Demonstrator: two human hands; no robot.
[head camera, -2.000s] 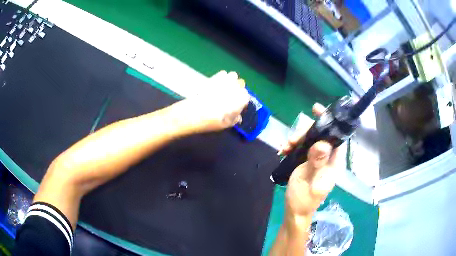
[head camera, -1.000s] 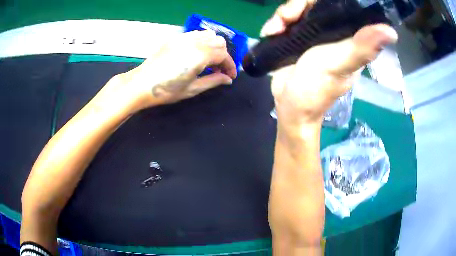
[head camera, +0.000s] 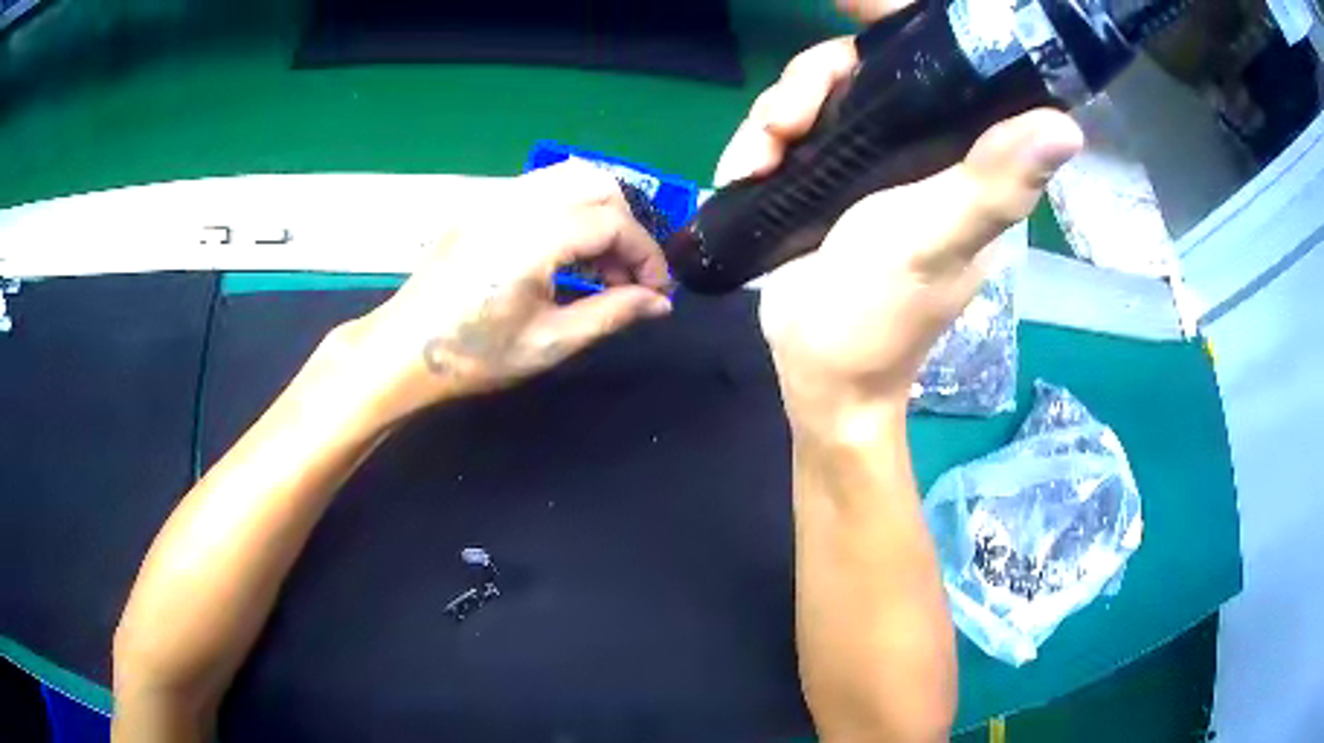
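Note:
My right hand (head camera: 879, 290) grips the thick black electric screwdriver (head camera: 857, 153), with its front end pointing down and left. My left hand (head camera: 530, 269) has thumb and fingertips close together at the driver's front end. Anything between these fingertips is too small to tell. The blue screw tray (head camera: 668, 196) with black bits stands behind my left hand, which partly hides it. A few small metal parts (head camera: 472, 584) lie on the black mat (head camera: 624, 581).
A clear crumpled parts bag (head camera: 1034, 544) lies on the green surface at the right, with a second bag (head camera: 976, 349) behind my right wrist. A pale rail (head camera: 341, 232) runs along the far edge with two small dark parts (head camera: 247, 235) on it.
My left hand has moved from over the tray to the driver's front end. The driver has swung across in front of me, above the mat's far side. The view has turned and shifted.

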